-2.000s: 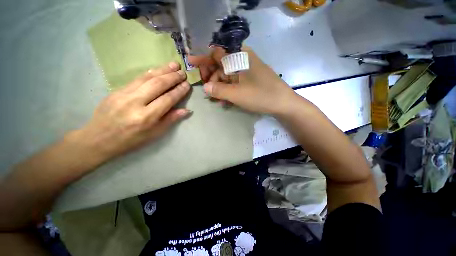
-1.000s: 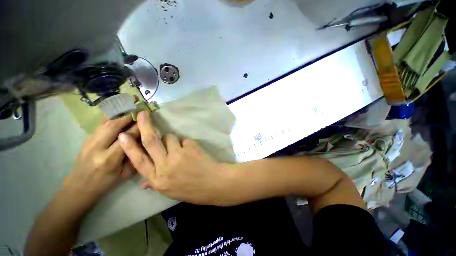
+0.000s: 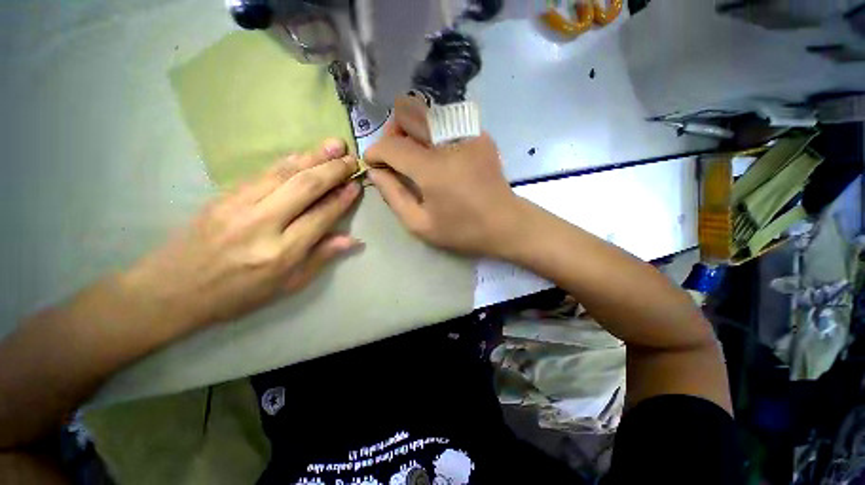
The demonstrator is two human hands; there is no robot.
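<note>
A pale grey-green garment panel (image 3: 379,256) spreads under both hands over the machine bed. A yellow-green cut piece (image 3: 261,104) lies on it, left of the presser foot (image 3: 341,80). My left hand (image 3: 275,223) lies flat, fingers together, its fingertips on the cut piece's edge below the foot. My right hand (image 3: 446,185) pinches a small folded edge (image 3: 360,170) beside the left fingertips. The sewing machine head (image 3: 370,38) hangs above, with the ribbed white knob (image 3: 453,122) over my right hand. The needle tip cannot be made out.
Orange scissor handles (image 3: 579,17) lie on the machine bed at the back. A yellow-orange box (image 3: 716,208) with green strips stands at right. Cloth heaps (image 3: 560,369) lie below the table's front edge. Green cloth (image 3: 180,440) hangs at lower left.
The view has swung back from the machine's right side. My hands have moved apart from their crossed position; my left hand now lies flat and my right pinches at the fold.
</note>
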